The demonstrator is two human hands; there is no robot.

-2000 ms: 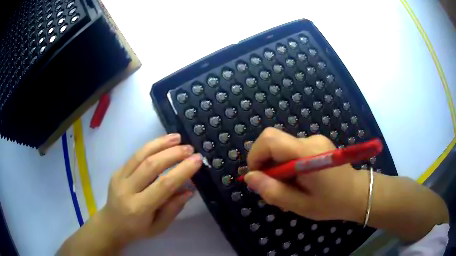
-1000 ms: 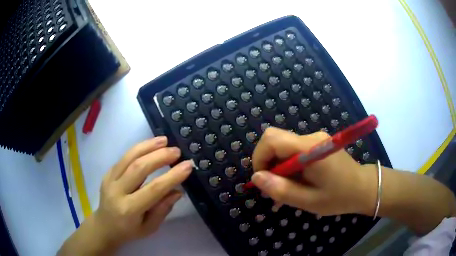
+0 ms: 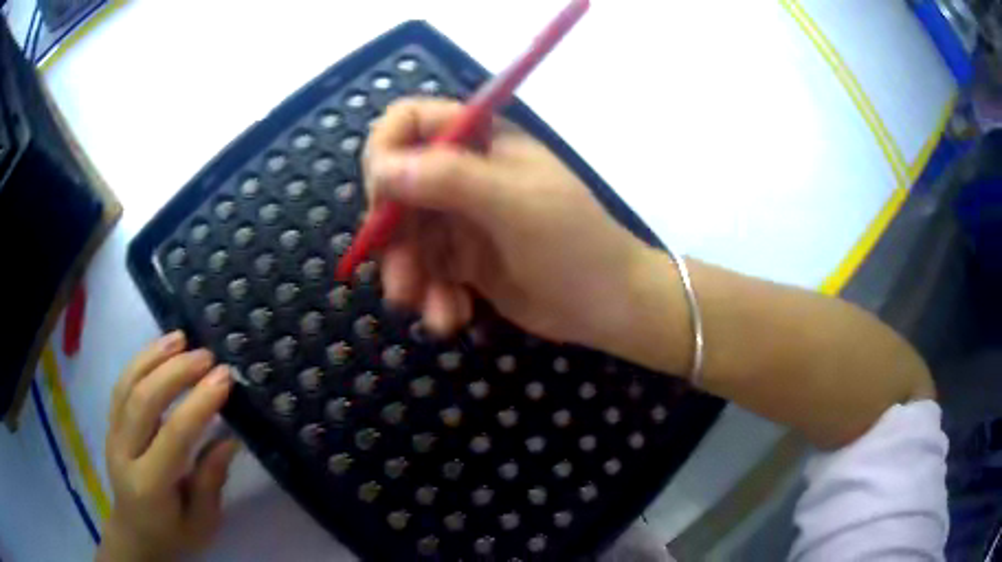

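Observation:
A black component tray (image 3: pixel 280 115) lies tilted across the middle, with rows of round pockets holding small silvery round components (image 3: pixel 282 403). My right hand (image 3: pixel 494 220) holds a red marker pen (image 3: pixel 516 68) above the upper middle of the tray. The pen's tip end points down and left over the pockets; whether it touches a component cannot be told. My right hand is slightly blurred and hides some pockets. My left hand (image 3: pixel 170 439) rests its fingertips at the tray's left rim, with a small whitish bit by the fingers.
A tall black tray stack (image 3: pixel 44 231) on a brown board stands at the left edge. A short red piece (image 3: pixel 74 318) lies beside it. Yellow tape (image 3: pixel 846 88) and blue tape (image 3: pixel 66 461) mark the white bench. Dark and blue items are at the right edge.
The view has shifted, so the tray and left stack appear further left. My right hand has moved up from the lower rows and lifted, with the pen held more steeply. My left hand stays at the rim.

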